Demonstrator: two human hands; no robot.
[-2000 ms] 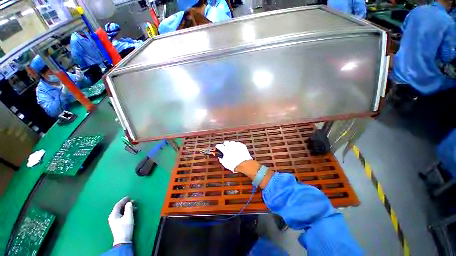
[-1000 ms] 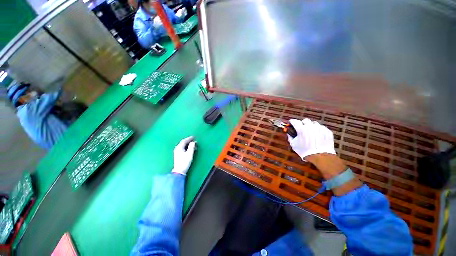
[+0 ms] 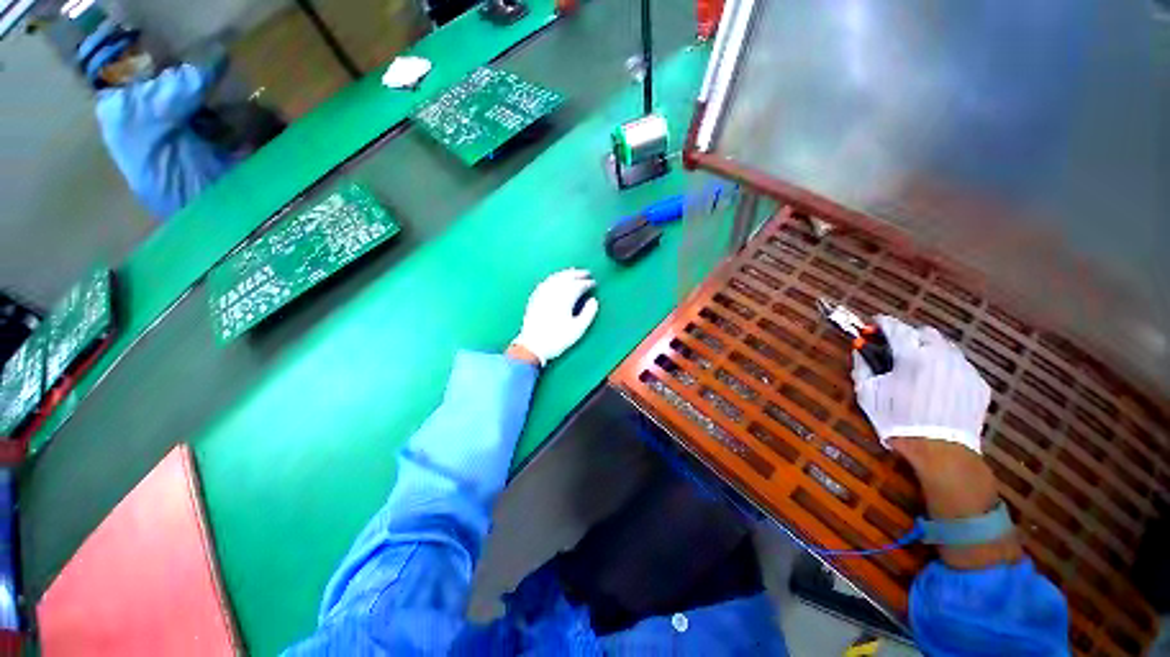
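My right hand, in a white glove with a blue-grey wrist strap, holds the side cutters over the slotted work grate. The cutters' metal jaws point up and left; their handles are orange-red and black. Silvery lead clippings lie in and under the grate's slots. No board lies on the grate. My left hand, in a white glove, rests on the green bench with its fingers loosely curled and shows nothing in it.
Green circuit boards lie on the conveyor line, left and ahead. A red flat sheet lies at lower left. A blue-handled tool and a solder spool stand near the clear shield. A person is at upper left.
The view has swung left and down, bringing the red sheet and solder spool into sight. My right hand still holds the cutters over the grate. My left hand stays on the bench.
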